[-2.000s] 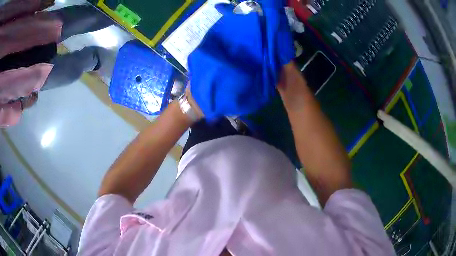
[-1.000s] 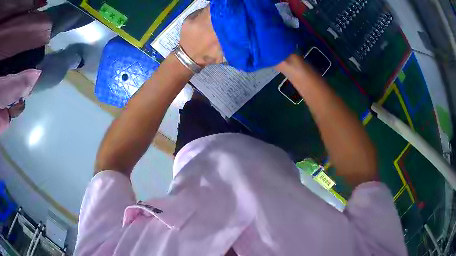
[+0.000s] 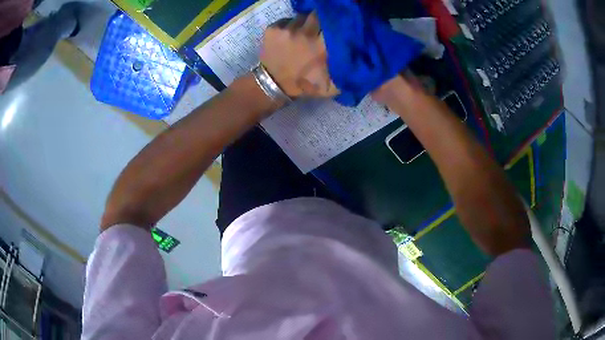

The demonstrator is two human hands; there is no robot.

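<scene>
A bright blue cloth (image 3: 361,50) is bunched between my two hands at the top of the view, above the bench. My left hand (image 3: 298,61), with a silver bracelet at the wrist, has its fingers curled at the cloth's left edge and holds it. My right hand (image 3: 404,87) is at the cloth's lower right side; its fingers are mostly hidden by the cloth. A white printed record sheet (image 3: 315,136) lies under my hands on the bench edge, partly covered by them.
A smartphone (image 3: 404,145) lies partly under my right forearm. A black tray (image 3: 521,63) with rows of shiny small parts is at the upper right. A blue plastic stool (image 3: 136,70) stands on the floor at the left. A white tube (image 3: 554,265) is at the right.
The blue cloth has become more tightly bunched and my hands no longer spread it wide. More of the record sheet and the phone shows. The view has shifted, with the stool further left.
</scene>
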